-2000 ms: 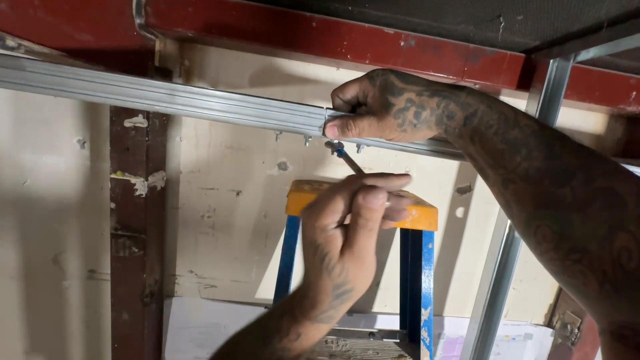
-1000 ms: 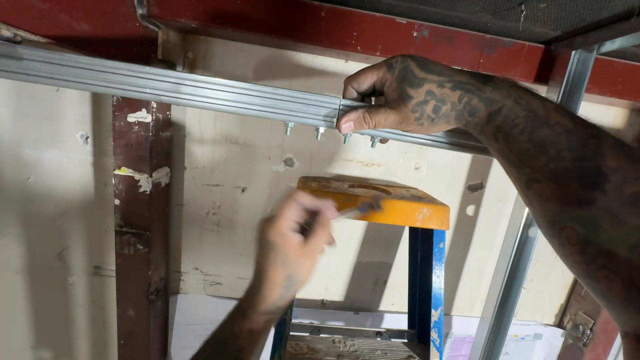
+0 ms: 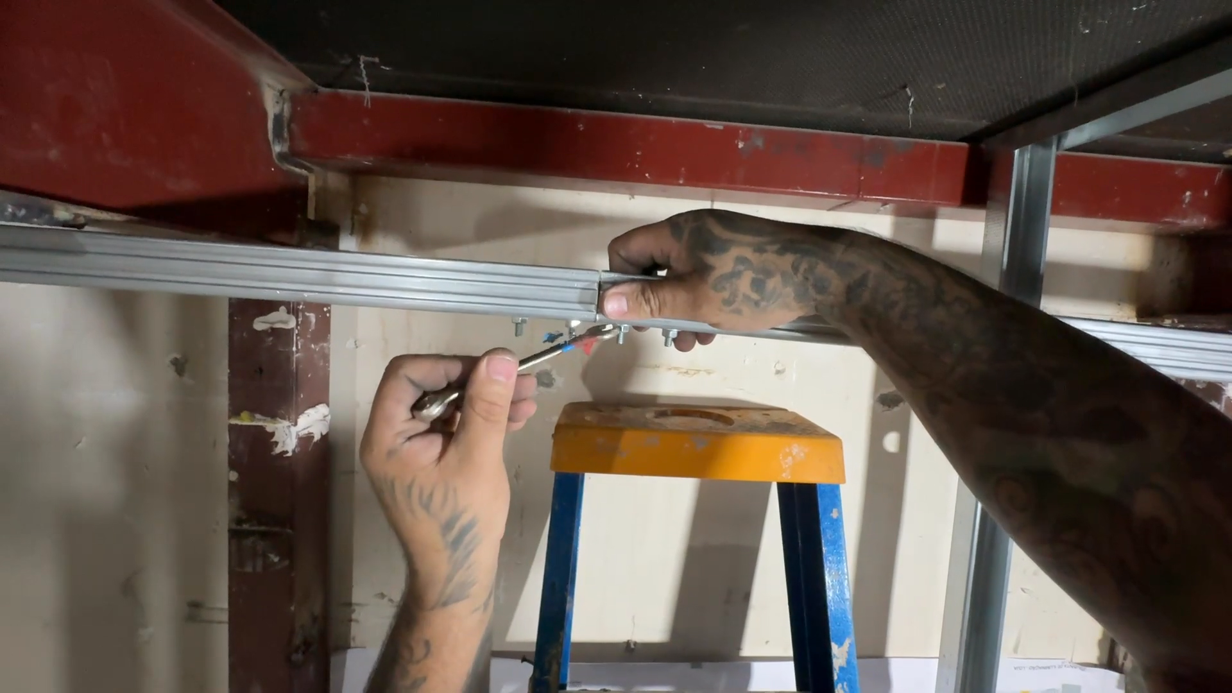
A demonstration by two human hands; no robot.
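My left hand (image 3: 452, 423) is closed around a metal combination wrench (image 3: 547, 353) with blue and red marks near its upper end. That end is at the bolts under a galvanized steel channel (image 3: 433, 289); whether it sits on a nut cannot be told. Several bolts (image 3: 669, 337) with nuts point down from the channel's lower edge. My right hand (image 3: 703, 274) grips the channel just right of a joint, its thumb on the front face and fingertips showing below the edge.
Below stands a stepladder with an orange top (image 3: 698, 452) and blue rails. A red steel beam (image 3: 626, 154) runs above the channel, under a dark ceiling. A metal stud (image 3: 1026, 231) rises at the right. A dark red post (image 3: 279, 500) stands against the pale wall at the left.
My left hand, lower and away from the channel a second ago, has brought the wrench back up to the bolts. My right hand keeps its hold by the joint.
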